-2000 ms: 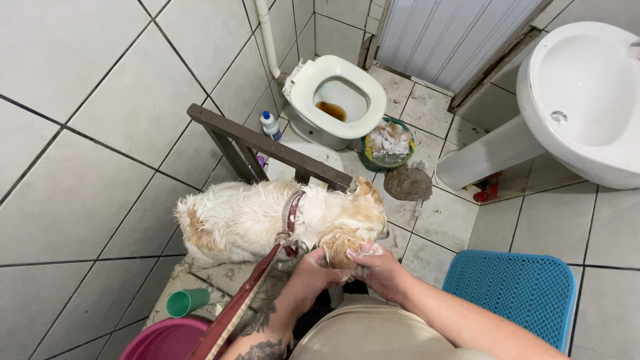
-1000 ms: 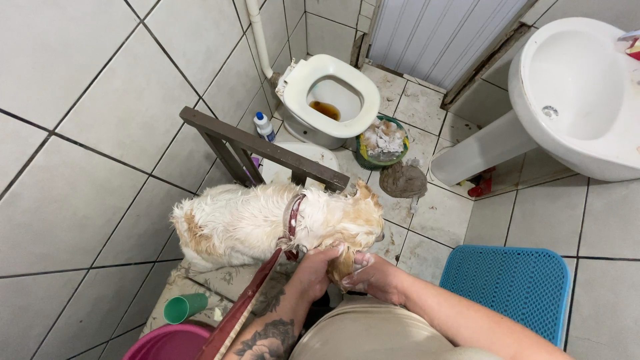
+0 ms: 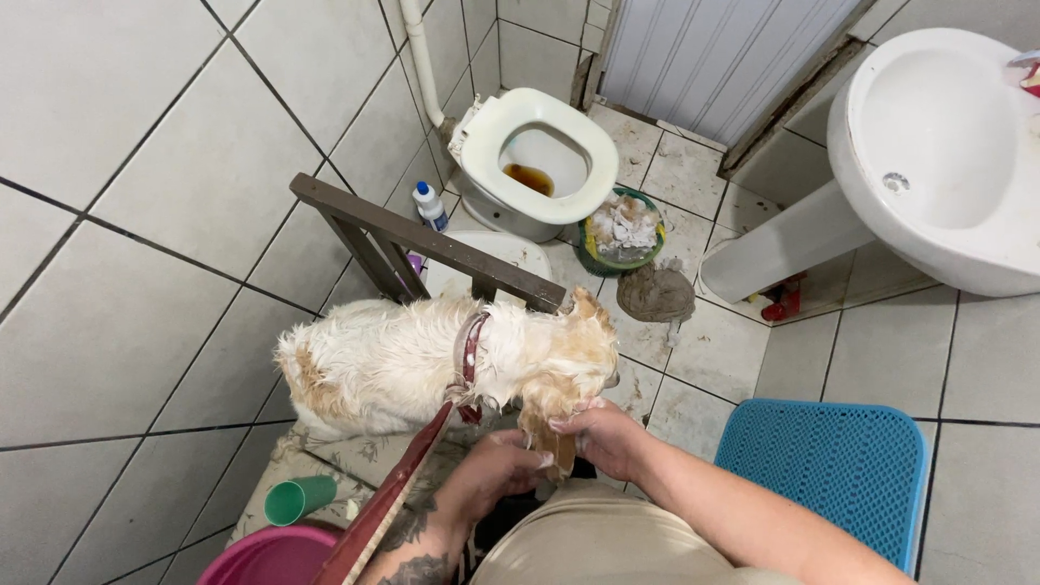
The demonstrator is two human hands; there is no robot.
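A wet white and tan dog (image 3: 390, 357) stands on a tiled surface, its head to the right. Around its neck is a red collar (image 3: 470, 349), joined to a red leash (image 3: 390, 496) that runs down toward the bottom edge. The dog's tan ear (image 3: 546, 431) hangs between my hands. My left hand (image 3: 505, 467) grips the ear's lower part from the left, and my right hand (image 3: 603, 435) holds it higher up from the right. Whitish suds show on my fingers. The dog's face is mostly hidden from above.
A dark rail (image 3: 431, 244) stands beside the dog. Beyond are a toilet (image 3: 597, 183), a bottle (image 3: 431, 210), a waste basket (image 3: 605, 264) and a grey cloth (image 3: 656, 294). A sink (image 3: 861, 203) and blue plastic stool (image 3: 821, 471) are right; a green cup (image 3: 301, 498) and pink basin (image 3: 268, 561) lower left.
The dog's ear now hangs lower between my hands, while two seconds ago both hands were at the side of its head. My left hand has moved down along the ear.
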